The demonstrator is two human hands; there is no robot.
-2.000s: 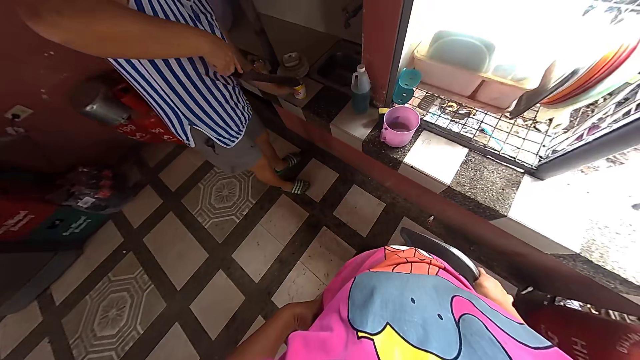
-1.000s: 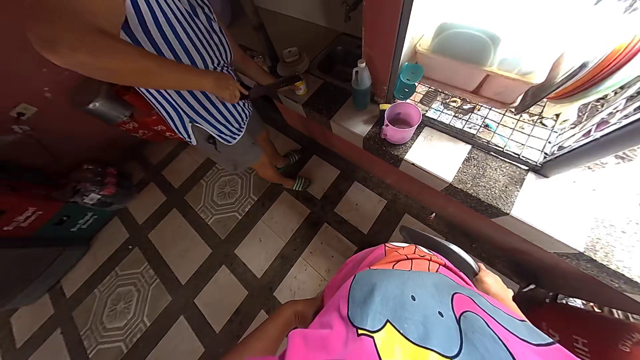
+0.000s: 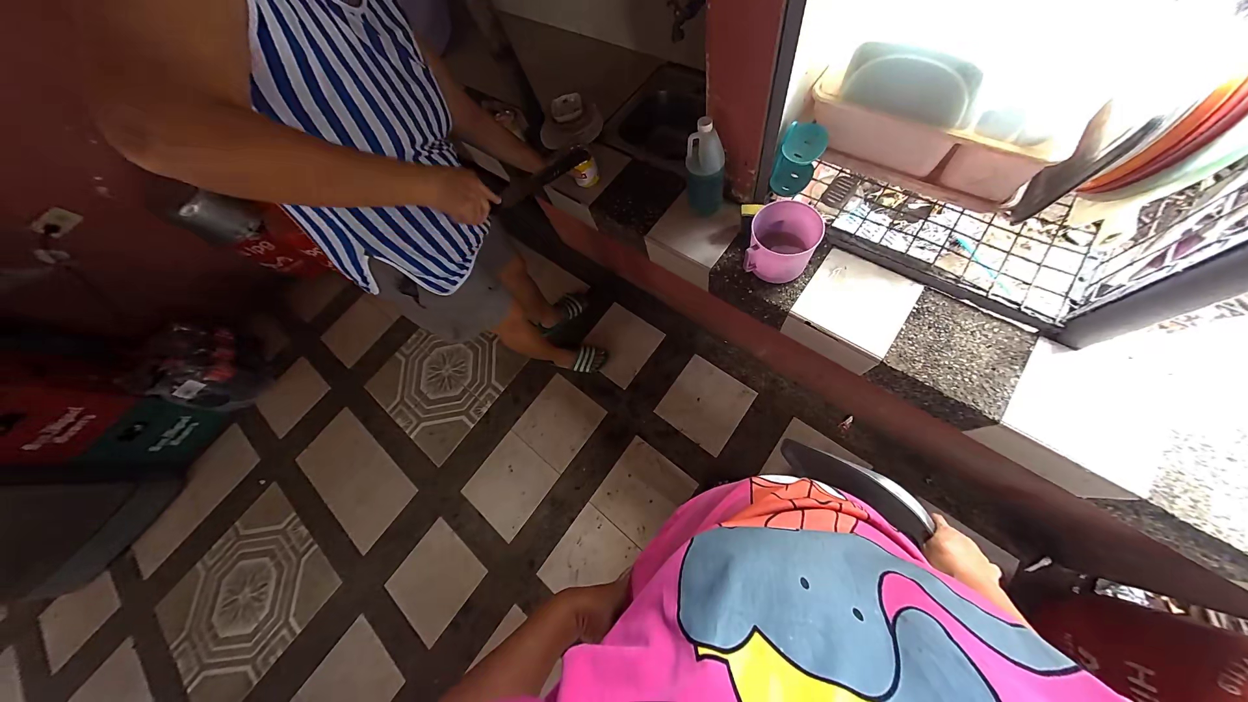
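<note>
My right hand (image 3: 960,556), low and right of my pink printed shirt, is closed on the near end of a dark, flat, blade-like object (image 3: 863,486); its grip is partly hidden. My left hand (image 3: 597,606) is at the shirt's left side, its fingers mostly hidden by the cloth, so what it holds does not show. Beyond my right hand, on the tiled counter, stand a pink plastic mug (image 3: 784,242) with some liquid and a plastic bottle (image 3: 705,168) of teal liquid. A teal plastic holder (image 3: 799,158) hangs by the window grille.
At upper left a person in a striped top (image 3: 366,127) holds a large dark knife (image 3: 541,178) near the sink (image 3: 663,117). Drink crates (image 3: 156,434) stand at the left wall. The counter edge (image 3: 829,363) runs along my right. A red container (image 3: 1141,634) is at lower right.
</note>
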